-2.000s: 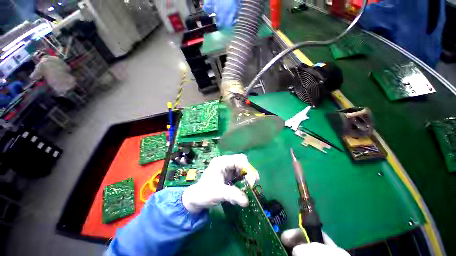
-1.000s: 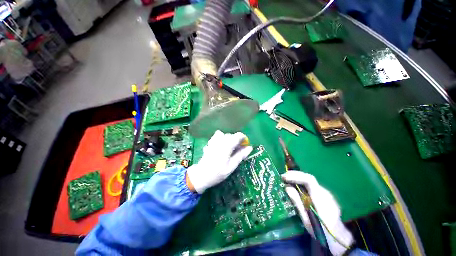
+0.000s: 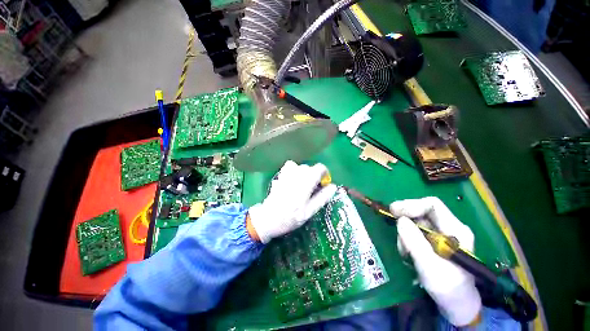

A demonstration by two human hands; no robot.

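A green circuit board (image 3: 330, 258) with silvery joints lies flat on the green mat nearest me. My left hand (image 3: 292, 197), in a white glove with a yellow patch at a fingertip, is over the board's far edge with thumb and fingers pinched together; a thin strand between them is too small to make out. My right hand (image 3: 437, 249), gloved in white, holds the soldering iron (image 3: 453, 249) like a pen. The iron's tip points left, close to the left fingertips at the board's far edge. Whether the tip touches the board cannot be told.
A clear fume hood (image 3: 288, 139) hangs beyond my left hand. Spare boards (image 3: 208, 119) lie left, beside a black tray with red lining (image 3: 97, 187) holding smaller boards. Flat cut-out pieces (image 3: 375, 154), an iron stand (image 3: 443, 155) and a fan (image 3: 373, 64) stand beyond. A conveyor (image 3: 517, 129) carries boards at right.
The board was tilted up on edge and now lies flat. The iron has swung from upright to pointing left, its tip now near my left fingers. The view has shifted.
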